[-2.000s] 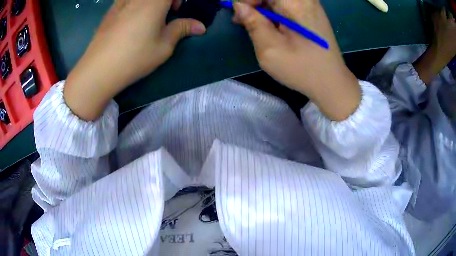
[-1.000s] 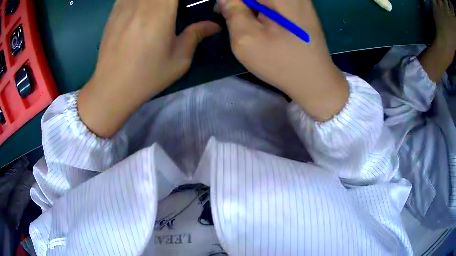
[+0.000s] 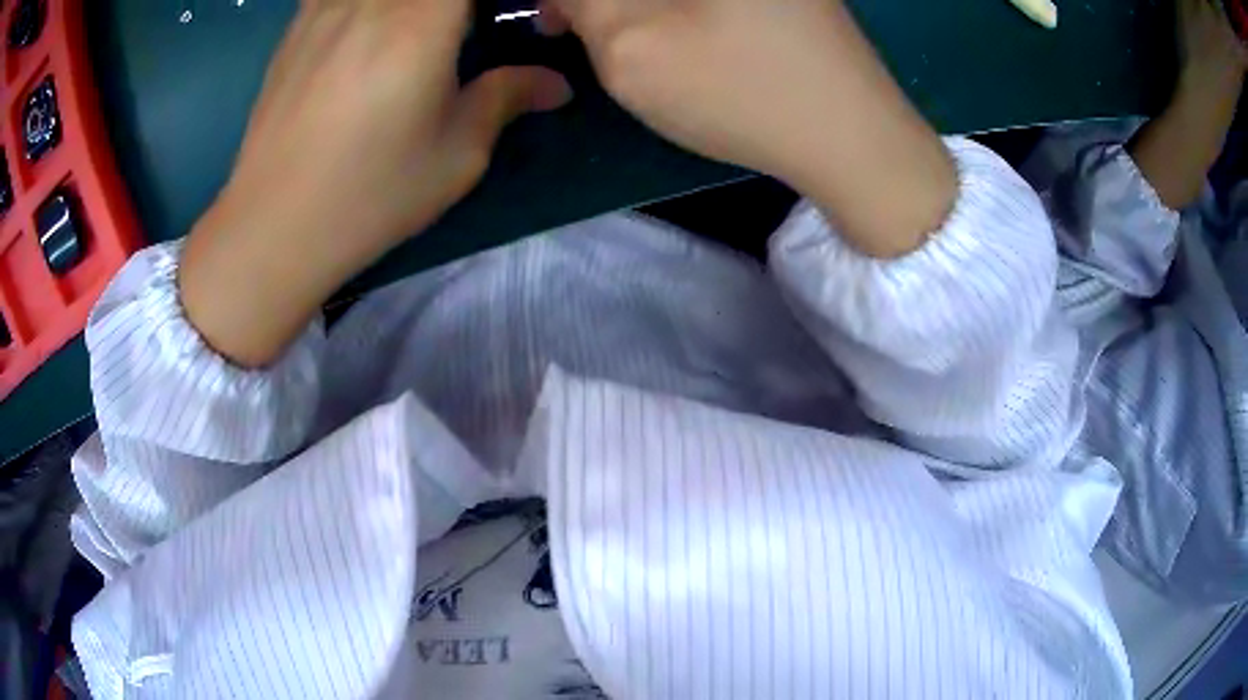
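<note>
My left hand (image 3: 349, 151) is at the upper left, its fingertips cut off by the top edge and its thumb pointing right. It holds a black watch case (image 3: 516, 17), of which only a dark part with a white glare line shows. My right hand (image 3: 719, 82) is just right of it, fingers curled towards the case and partly out of the picture. The blue stick does not show now. What the right fingers hold is hidden.
A red-orange tray (image 3: 112, 205) stands at the left with black watch pieces (image 3: 60, 230) in its pockets. A cream handle (image 3: 1037, 11) lies at the top right on the dark green mat (image 3: 1013, 82). Another person's hand (image 3: 1204, 103) and striped sleeve are at the right.
The blue stick, seen in my right hand before, is out of sight. My right hand has moved up, its wrist turned. The left hand stays at the case, shifted slightly left.
</note>
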